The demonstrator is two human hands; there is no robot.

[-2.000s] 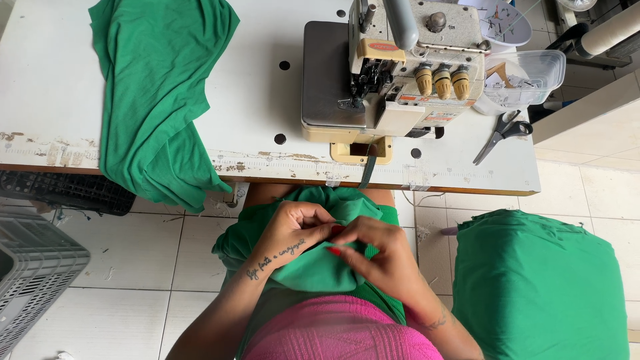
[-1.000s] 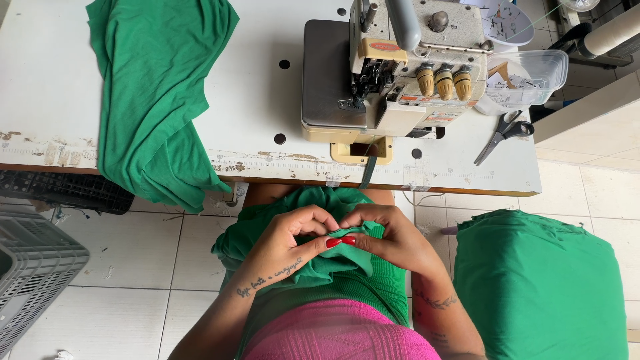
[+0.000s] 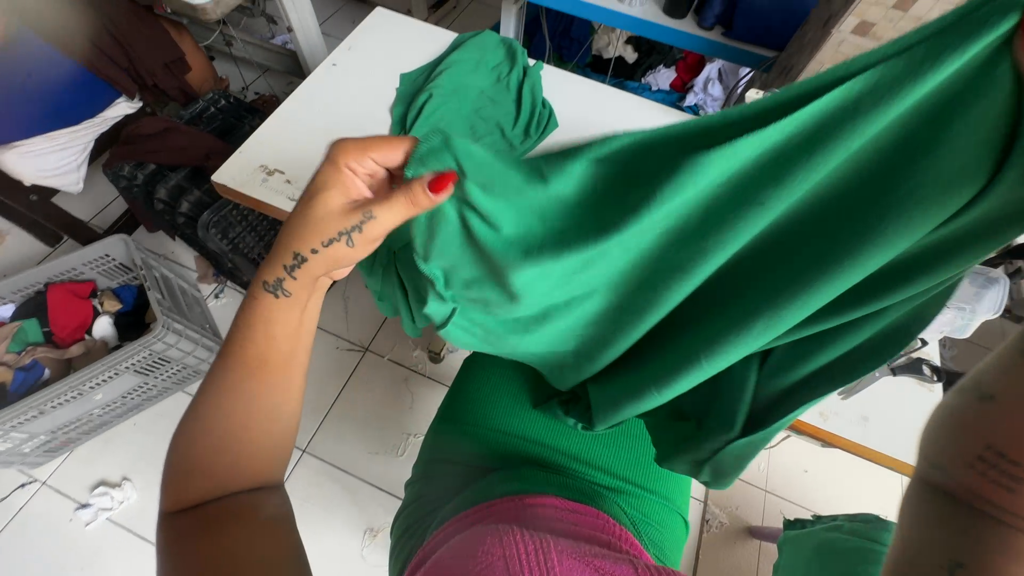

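Observation:
My left hand (image 3: 360,200) pinches a seamed edge of the green fabric (image 3: 640,256) between thumb and fingers, above my lap. From there the cloth stretches up to the top right corner, its folds hanging over my green ribbed garment (image 3: 552,440). Only a sliver of my right hand (image 3: 1019,48) shows at the right frame edge, at the raised end of the cloth; its fingers are mostly cut off. Behind my left hand, another green fabric piece (image 3: 480,88) lies on the white table (image 3: 320,104). The sewing machine is not visible.
A grey plastic crate (image 3: 172,320) with mixed cloth scraps stands on the left, near black crates (image 3: 232,232). At right, scissors (image 3: 896,370) lie on the tabletop beside a clear plastic tub (image 3: 972,300). More green fabric (image 3: 836,544) sits low right. A person's blue-clothed part (image 3: 56,88) appears upper left.
Both hands were together over the green cloth on my lap; now they are far apart with the cloth lifted and spread between them. The view has swung left.

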